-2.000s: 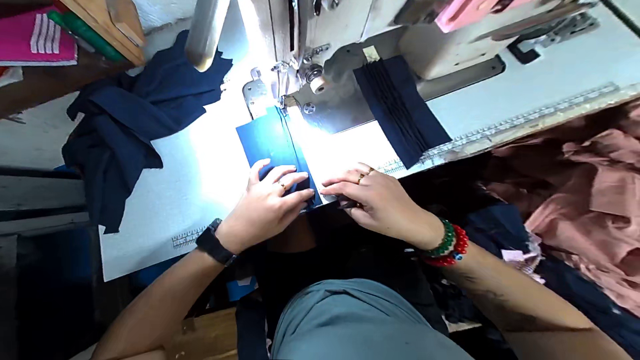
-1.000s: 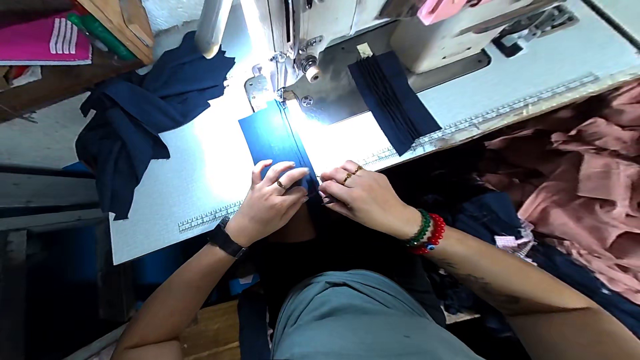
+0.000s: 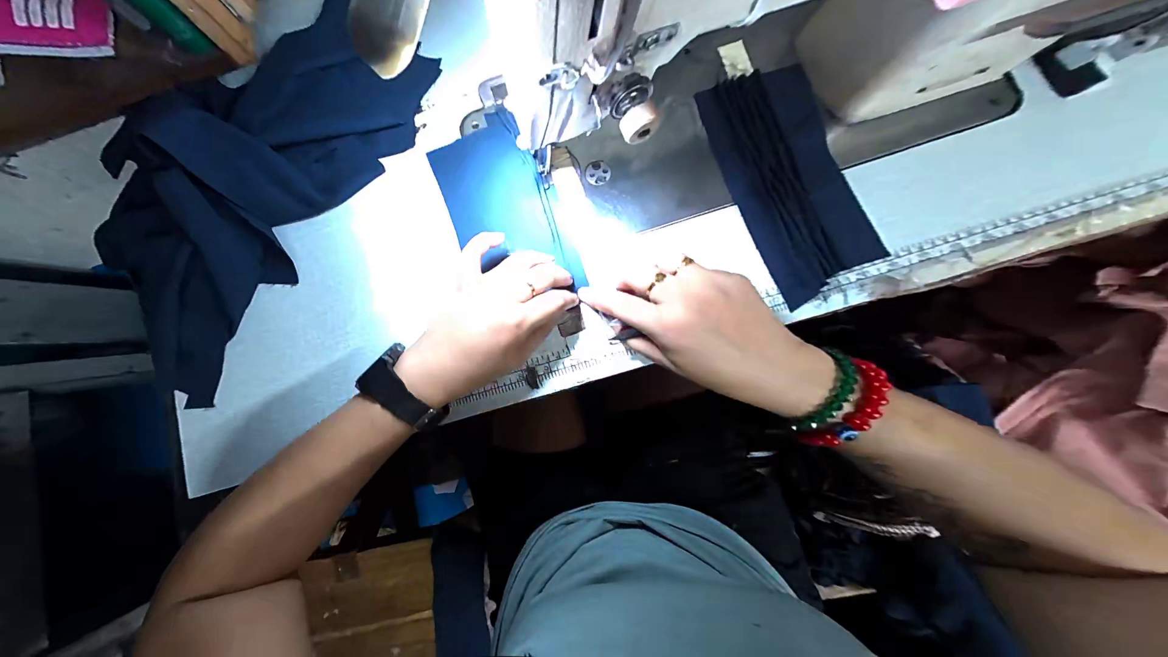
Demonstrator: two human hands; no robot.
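A blue fabric piece (image 3: 497,196) lies under the needle and presser foot (image 3: 545,164) of a sewing machine (image 3: 584,55), lit by a bright lamp. My left hand (image 3: 497,315), with a ring and a black wristband, rests on the fabric's near end, its thumb and fingers bunched at the right edge. Touching that same near corner are the fingertips of my right hand (image 3: 703,324), which wears rings and beaded bracelets. A small dark tool (image 3: 626,334) shows partly beneath the right fingers; its kind is hidden.
Strips of pleated navy fabric (image 3: 785,182) lie on the machine bed at right. Crumpled navy cloth (image 3: 265,164) covers the table's left part. A ruler tape (image 3: 1022,224) runs along the front edge. Pink fabric (image 3: 1095,392) is heaped at far right, and a wooden shelf (image 3: 214,27) stands upper left.
The blue fabric has moved further under the presser foot, away from me, and both hands have moved with it. The ruler tape shows below my left hand.
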